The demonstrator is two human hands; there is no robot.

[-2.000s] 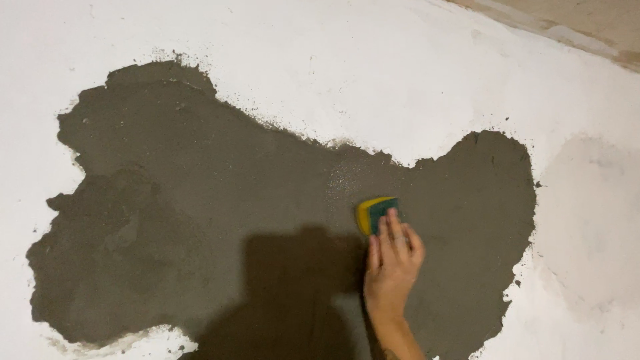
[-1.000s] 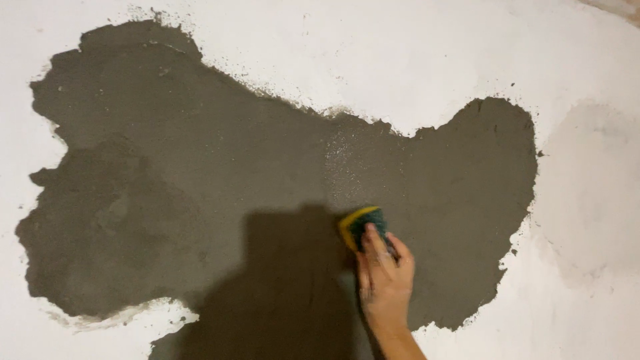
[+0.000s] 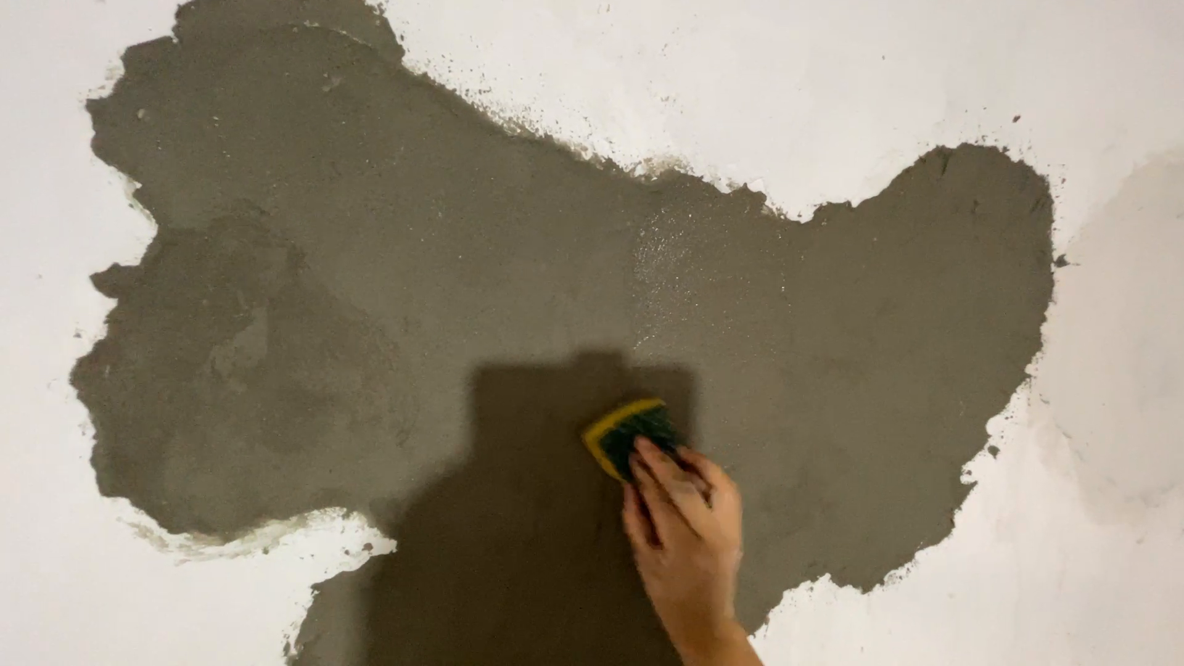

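My right hand (image 3: 684,527) comes up from the bottom of the view, right of centre, and presses a kitchen scouring sponge (image 3: 634,435) against the wall. The sponge has a yellow foam side towards the wall and a dark green pad under my fingers. Around it spreads a large irregular patch of grey mortar (image 3: 518,268) on the white wall. A band of shiny wet specks shows on the mortar above the sponge. My left hand is not in view.
White painted wall (image 3: 740,83) surrounds the ragged mortar edge. At the right is a faint greyish, smoother area (image 3: 1128,351) on the wall. A dark shadow (image 3: 509,518) covers the lower middle of the mortar, reaching to the sponge.
My right hand has moved down over the mortar with the sponge in it. The wet specks above it show over a larger area than two seconds ago. The view has shifted somewhat.
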